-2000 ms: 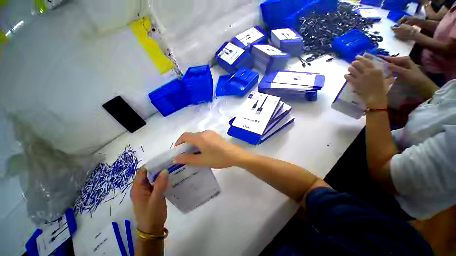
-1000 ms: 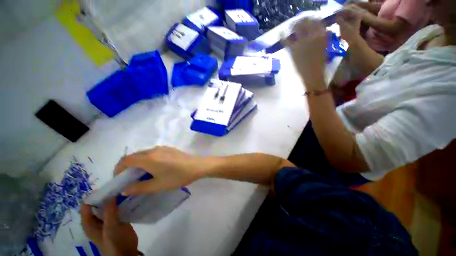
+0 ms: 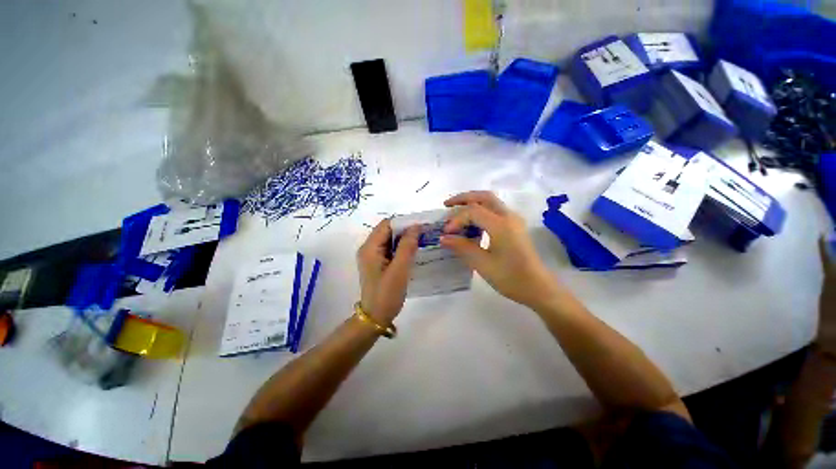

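A white retail box (image 3: 440,275) with a blue strip at its upper end is held in front of me at the table's middle. My left hand (image 3: 389,266) grips its left side, thumb on the top edge. My right hand (image 3: 495,245) pinches the upper right end by the blue strip with its fingertips. The fingers hide much of the top flap. A stack of finished boxes (image 3: 261,304), text side up, lies left of my hands. A stack of boxes (image 3: 653,194) with the connector picture up lies to the right.
Blue-and-white strips (image 3: 316,188) lie heaped behind left, before a clear plastic bag (image 3: 215,137). A black phone (image 3: 374,95) leans on the wall. Blue trays (image 3: 490,99), box bundles (image 3: 612,69) and dark cables (image 3: 799,119) are at the back right. A yellow item (image 3: 151,337) is far left.
The view has swung left, bringing the finished stack and yellow item into sight. Both hands still hold the box, now more upright to view. The right-hand waiting stack looks spread, with one box lying apart.
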